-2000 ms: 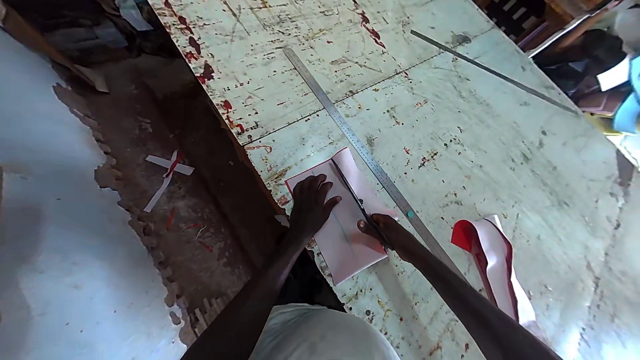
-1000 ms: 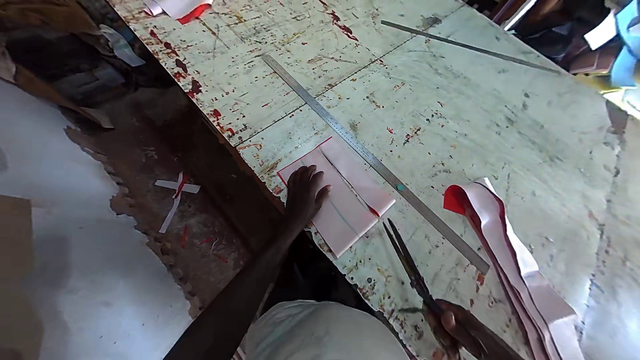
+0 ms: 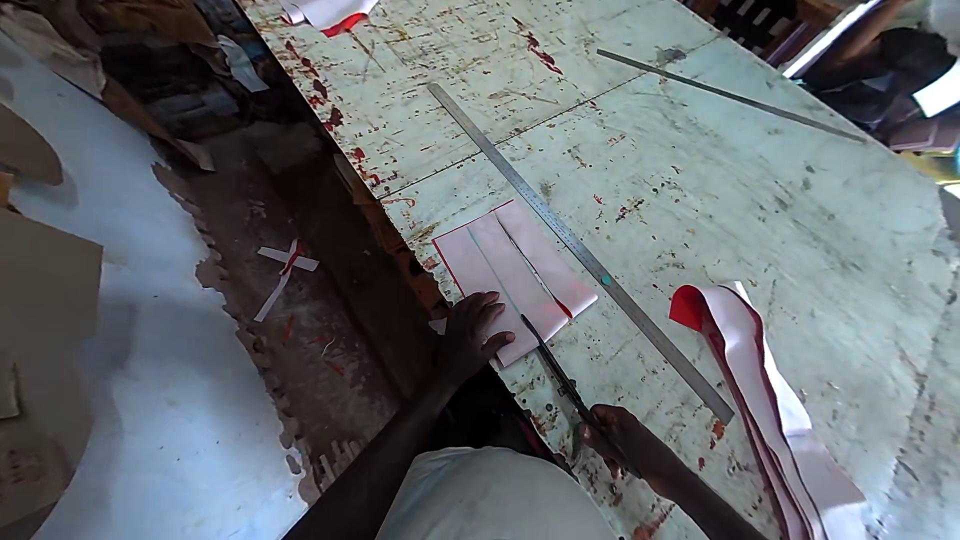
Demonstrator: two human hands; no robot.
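Observation:
My left hand (image 3: 478,334) presses flat on the lower left part of a pale pink sheet with red edges (image 3: 510,281), near the table's edge. A long cut runs through the sheet's right part, and a thin drawn line lies left of it. In my right hand (image 3: 619,442) are dark metal scissors (image 3: 564,386), their tip at the sheet's lower edge by the drawn line. A long steel ruler (image 3: 525,187) lies diagonally to the right of the sheet. Folded pink and red strips (image 3: 757,375) rest on the table at the right.
A second, darker metal strip (image 3: 727,96) lies toward the far side of the scuffed table (image 3: 675,217). More white and red material (image 3: 330,11) is at the far left corner. Scraps (image 3: 289,262) lie on the floor. Part of a person (image 3: 877,67) shows at upper right.
My right hand has brought the scissors up from the lower right to the sheet's lower edge. My left hand has slid down the sheet toward me. Two seconds ago the scissors were at the right-hand cut.

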